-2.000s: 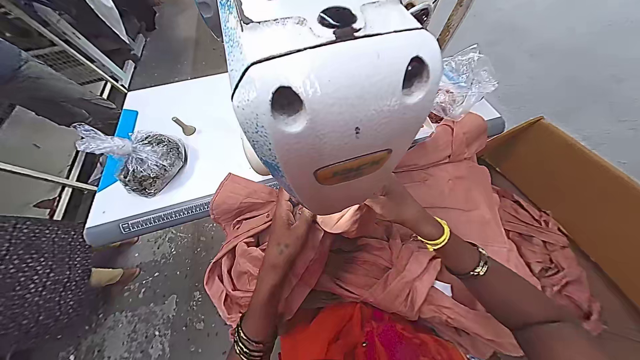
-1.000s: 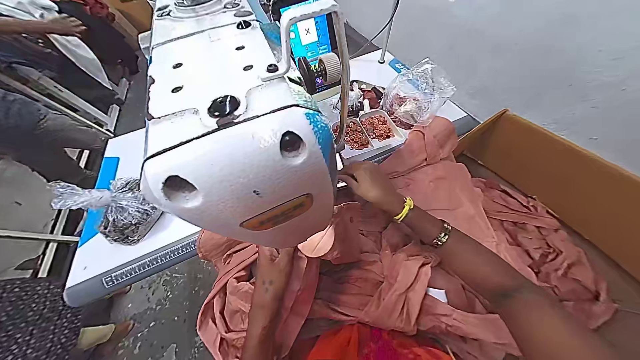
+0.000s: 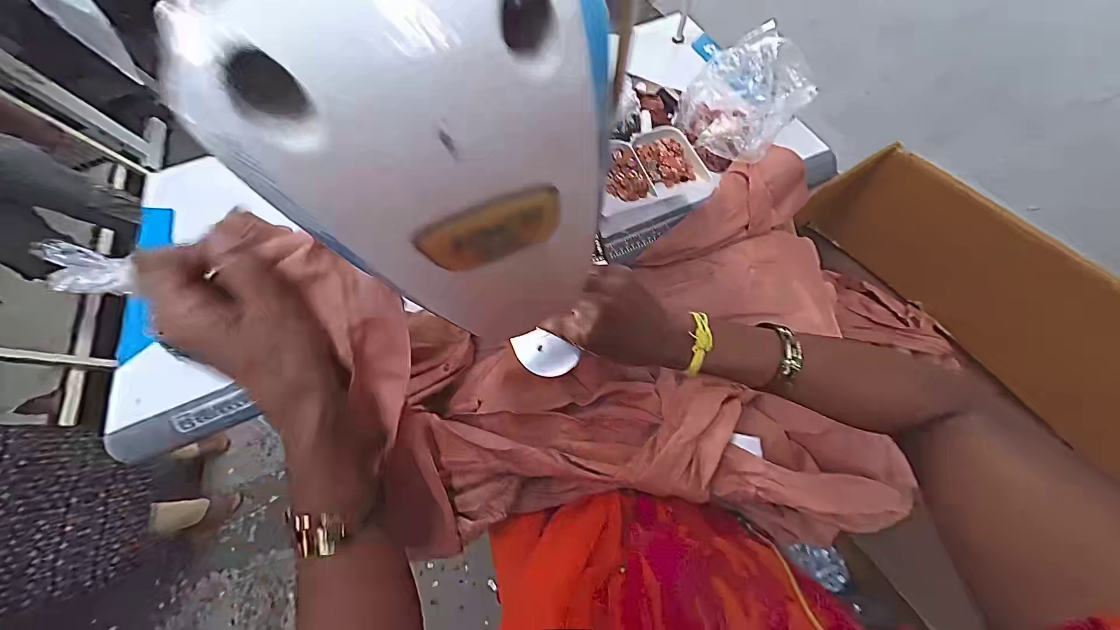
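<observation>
The white head of a sewing machine (image 3: 376, 157) fills the upper middle and hides its needle area. Salmon-coloured cloth (image 3: 569, 437) lies in folds below it and over the table's front edge. My left hand (image 3: 254, 306), blurred, is raised left of the machine head with a fold of this cloth gripped in its fingers. My right hand (image 3: 612, 319) is right under the machine head, beside a white disc (image 3: 544, 352); its fingertips are partly hidden, and whether it grips anything is unclear.
A tray of small reddish pieces (image 3: 669, 162) and a clear plastic bag (image 3: 748, 92) are on the white table (image 3: 166, 394) at the back right. A cardboard box (image 3: 980, 289) stands at the right. Part of a person in patterned clothing (image 3: 70, 516) shows at the lower left.
My left hand has come up and to the left from beneath the machine head, lifting cloth with it. The view has shifted closer to the machine head.
</observation>
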